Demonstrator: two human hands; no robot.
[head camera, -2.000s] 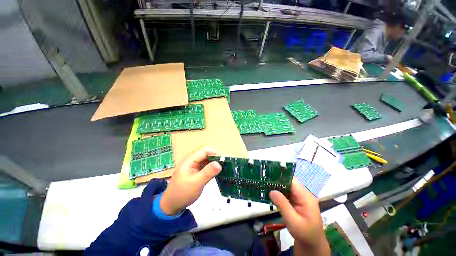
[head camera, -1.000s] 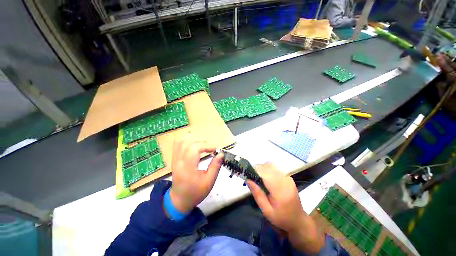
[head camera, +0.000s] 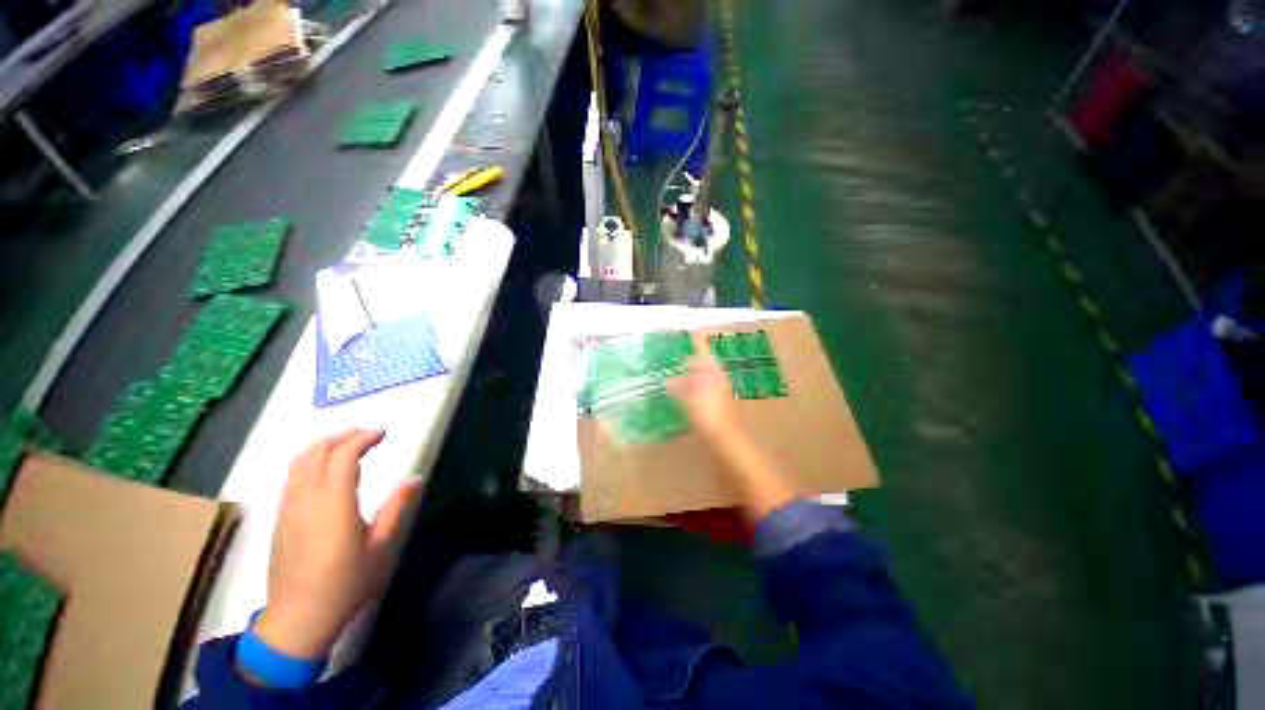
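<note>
My right hand (head camera: 705, 395) is blurred and is on a green board panel (head camera: 635, 386) over a tan cardboard sheet (head camera: 721, 465) on a white-topped stand at my right. I cannot tell if its fingers grip the panel or only touch it. Another green board panel (head camera: 749, 364) lies flat on the same cardboard, right beside it. My left hand (head camera: 333, 534), with a blue wrist band (head camera: 278, 663), is raised above the white ledge, fingers apart and empty.
The dark conveyor (head camera: 312, 174) at left carries several green boards (head camera: 239, 258). A blue gridded sheet (head camera: 382, 358), boards and a yellow-handled tool (head camera: 476, 180) lie along the white ledge (head camera: 465, 298). Cardboard (head camera: 118, 555) with a board is at lower left. Green floor with striped lines is at right.
The view has turned right. The panel no longer is between both hands. My right hand has moved over to the cardboard on the right stand, and my left hand has let go.
</note>
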